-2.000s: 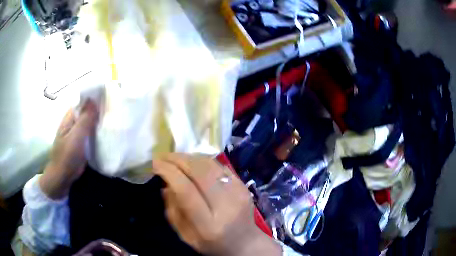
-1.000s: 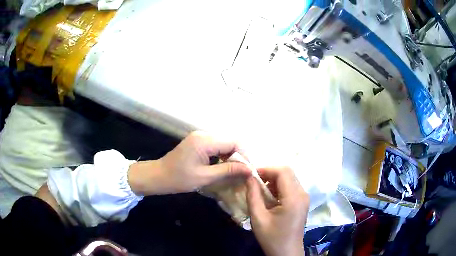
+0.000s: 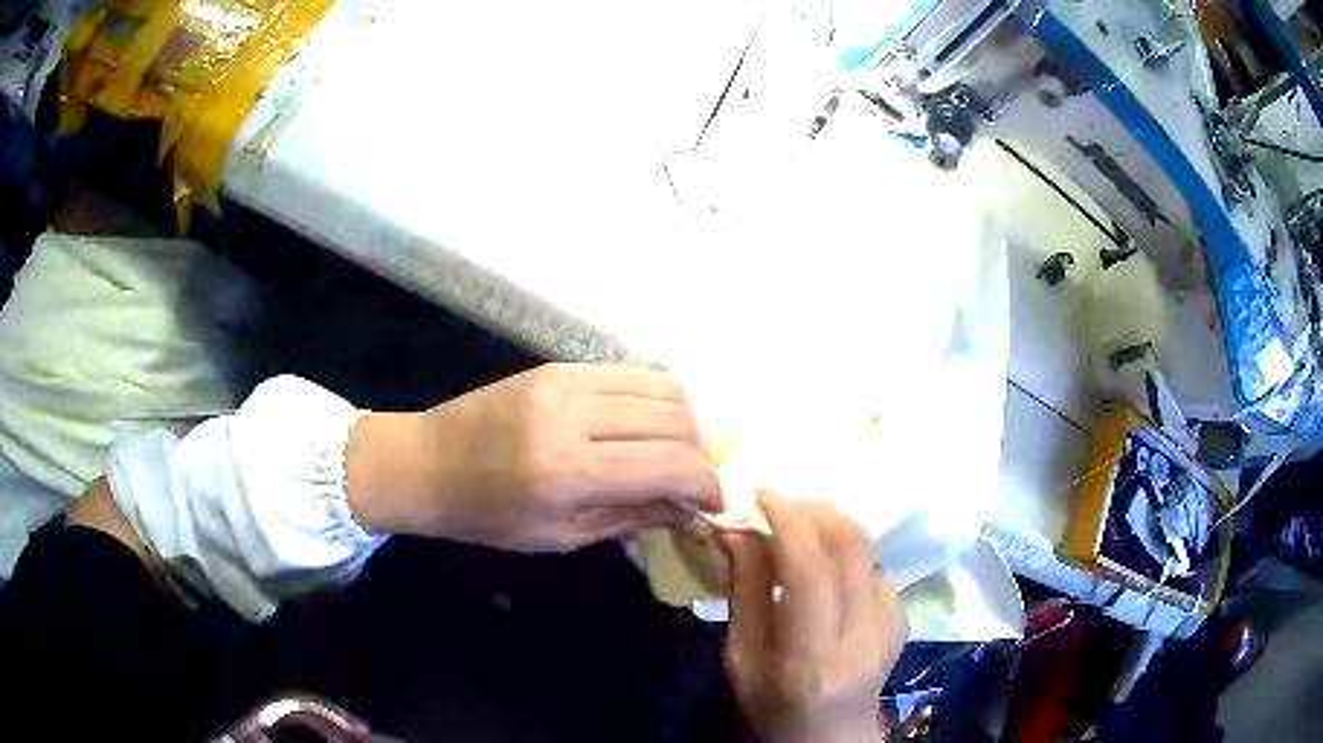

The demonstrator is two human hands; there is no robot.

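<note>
The cream garment piece (image 3: 688,568) hangs at the table's front edge and spreads right, washed out white by the lamp. My left hand (image 3: 559,453) pinches its edge from the left. My right hand (image 3: 815,610) pinches the same edge from below right. The fingertips of both hands nearly meet on a small folded bit of cloth (image 3: 742,508). The fingers hide part of the fold. The sewing machine (image 3: 1117,138) stands at upper right, its presser foot (image 3: 943,134) away from both hands.
The white table (image 3: 479,160) has a worn front edge. Shiny yellow-brown tape (image 3: 232,73) wraps something at upper left. Pale cloth (image 3: 109,349) lies at far left. A small open box (image 3: 1110,494) with small items sits at lower right. A thin dark line runs beside the machine.
The view has shifted slightly. My left hand has turned more palm-down and its fingers have closed over the cloth edge. Both hands still hold the cloth.
</note>
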